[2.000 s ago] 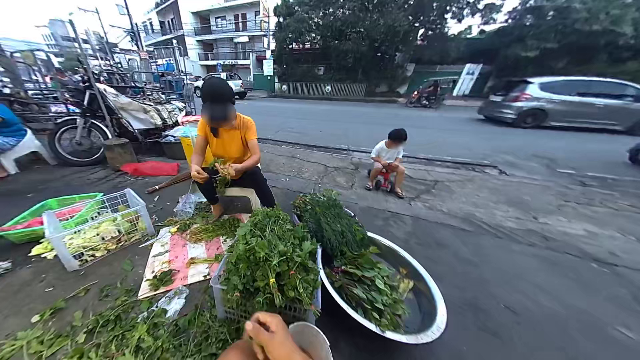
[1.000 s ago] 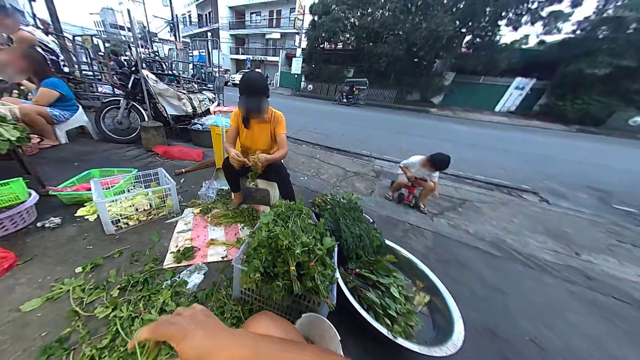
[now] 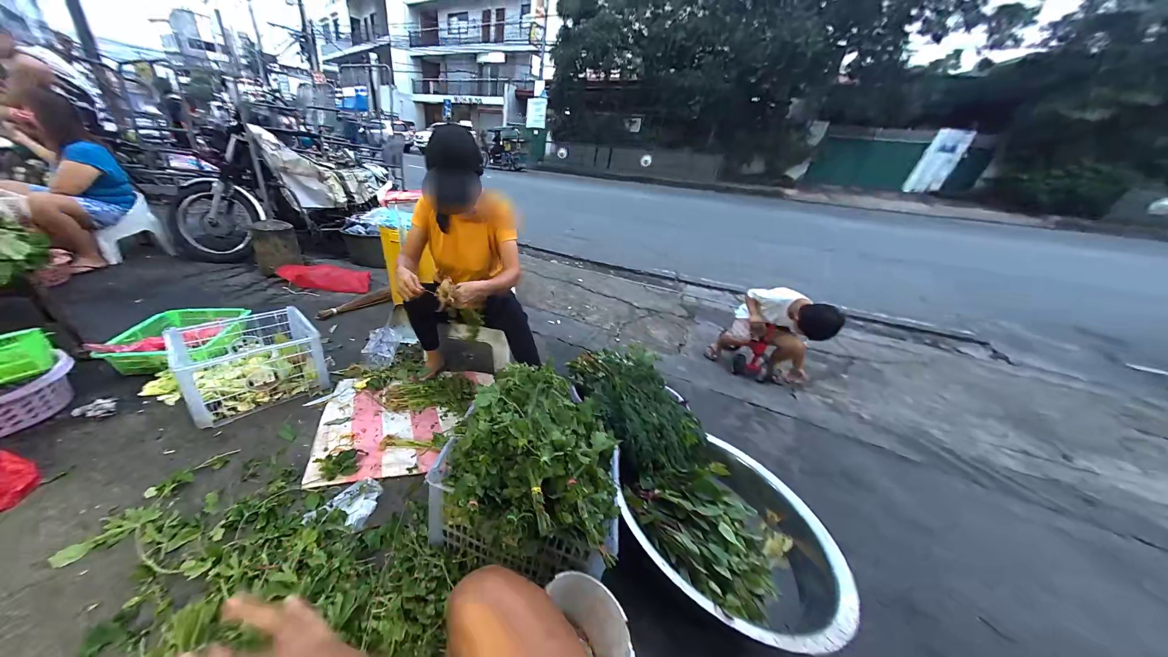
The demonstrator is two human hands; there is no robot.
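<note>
At the bottom left edge one of my hands, blurred and seemingly the left (image 3: pixel 283 625), reaches over leafy green stems (image 3: pixel 319 557) spread on the ground; its fingers touch them, and whether they hold any is unclear. No second hand of mine shows. My bare knee (image 3: pixel 516 616) is beside it, next to a white bucket (image 3: pixel 593 611). Bundled greens (image 3: pixel 534 456) fill a grey plastic crate (image 3: pixel 488 547) just ahead. More bundles of greens (image 3: pixel 703 538) lie in a wide metal basin (image 3: pixel 835 584) to the right.
A person in an orange shirt (image 3: pixel 465 242) sits beyond the crate, handling stems over a red-and-white mat (image 3: pixel 392 433). A child (image 3: pixel 776 328) bends over a small ride-on toy. A white crate (image 3: pixel 246 365), green basket (image 3: pixel 173 338) and motorcycle (image 3: pixel 214 214) stand left. The road runs behind.
Two seconds ago a hand was near the bucket; now one is over the loose greens at lower left. The child has bent forward. The car on the road is out of view. The view has swung left.
</note>
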